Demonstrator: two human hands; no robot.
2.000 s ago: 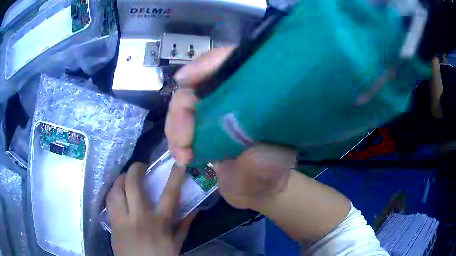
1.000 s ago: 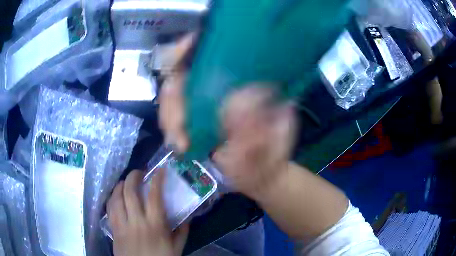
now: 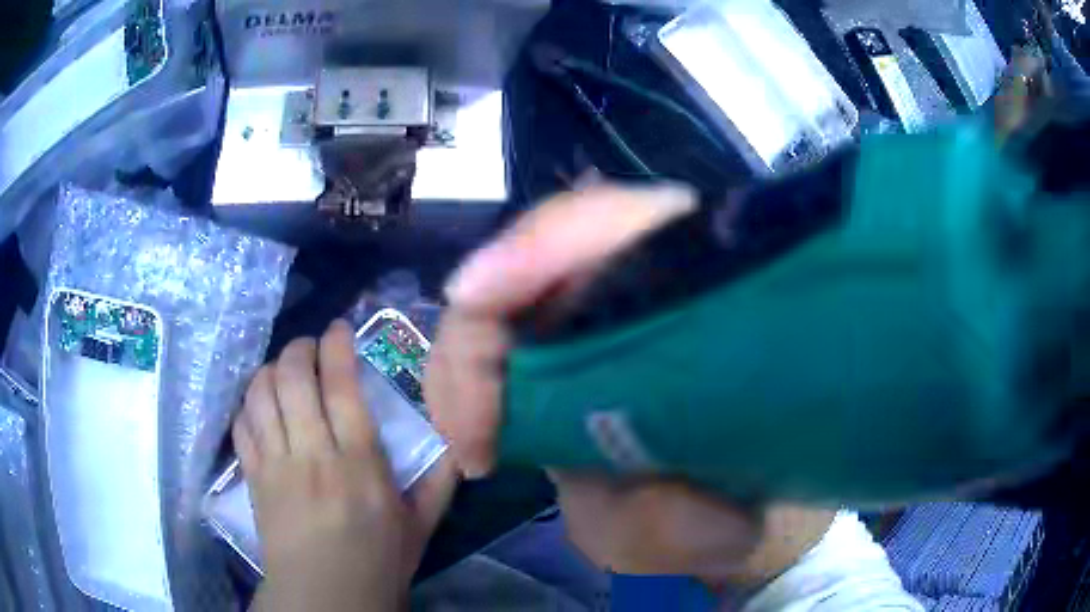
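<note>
My right hand [image 3: 574, 359] is closed around the teal-green electric screwdriver [image 3: 765, 347], which looms large from the centre to the right edge. Its tip is hidden behind my fingers. My left hand [image 3: 329, 442] lies over a white open housing [image 3: 400, 418] at the lower centre, fingers spread on it, holding it down. A green circuit board [image 3: 398, 355] shows at the housing's upper end, beside my right fingers. Whether the screwdriver touches the board cannot be seen.
A silvery metal screw feeder [image 3: 371, 90] marked DELMA stands behind my hands. A housing on bubble bag [image 3: 108, 454] lies at left, a bagged one [image 3: 72, 108] at upper left. Another housing [image 3: 759, 78] and a labelled strip [image 3: 891, 84] lie upper right. Stacked pale sheets [image 3: 956, 556] are lower right.
The screwdriver has tilted from steep to nearly level, its body swinging to the right, and the feeder's front is uncovered. My left hand stays on the housing. The view has shifted slightly.
</note>
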